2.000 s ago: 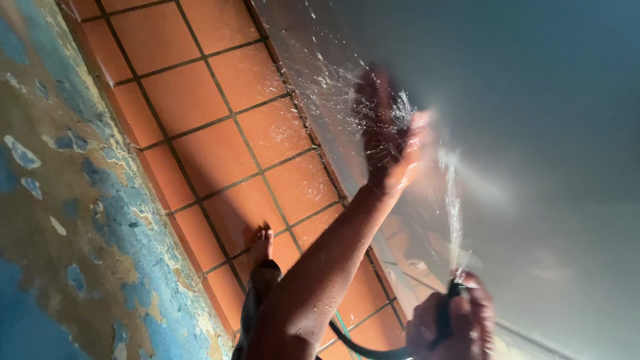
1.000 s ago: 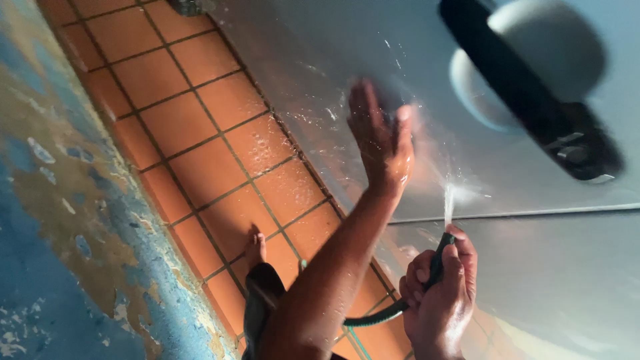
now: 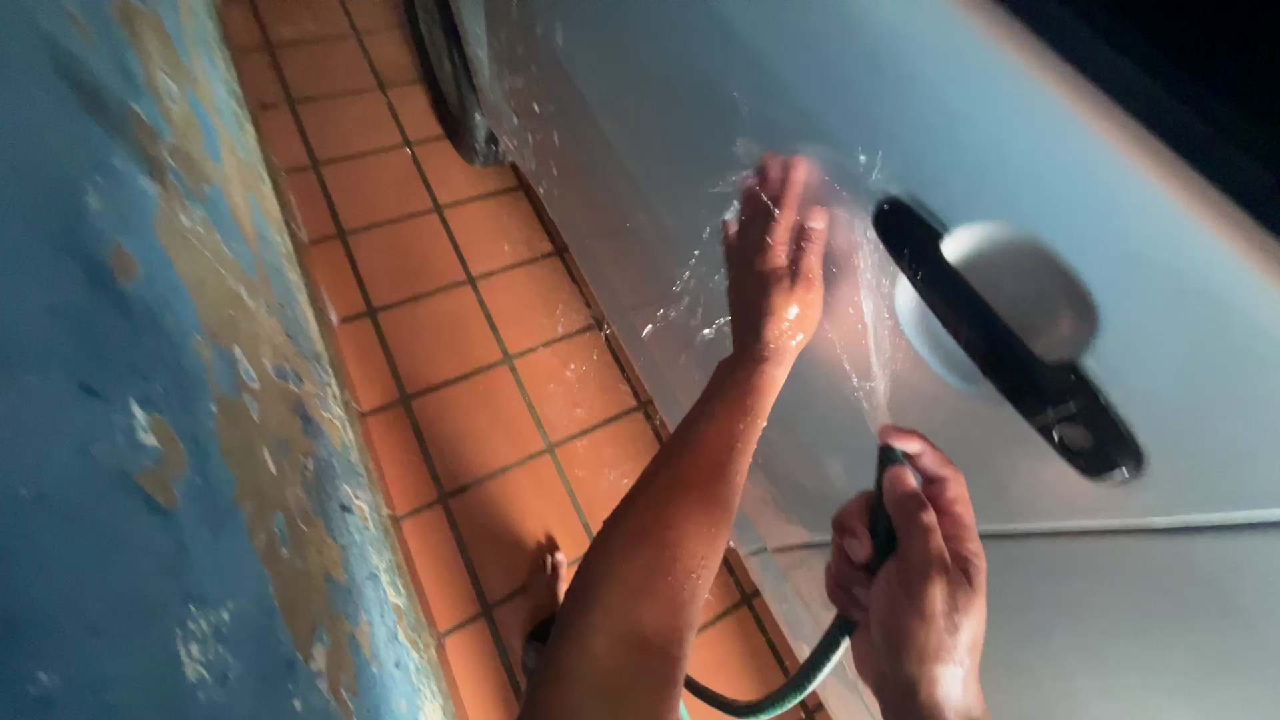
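My right hand grips the end of a green garden hose, its thumb near the mouth. Water sprays from it up across a silver car door. Wet and with fingers spread, my left hand lies flat against or just over the door panel; its fingertips are blurred and it holds nothing. Drops scatter around it. To its right is the black door handle, over a rounded recess. The hose curves down behind my left forearm, which hides part of it.
Orange floor tiles run beside the car. A wall with peeling blue paint stands at the left. Part of a car tire shows at the top. My bare foot is on the tiles. A door seam crosses the lower right.
The view has shifted, and the tire and the whole door handle now show. My left hand has come nearer the handle. The hose stays in my right hand, still spraying.
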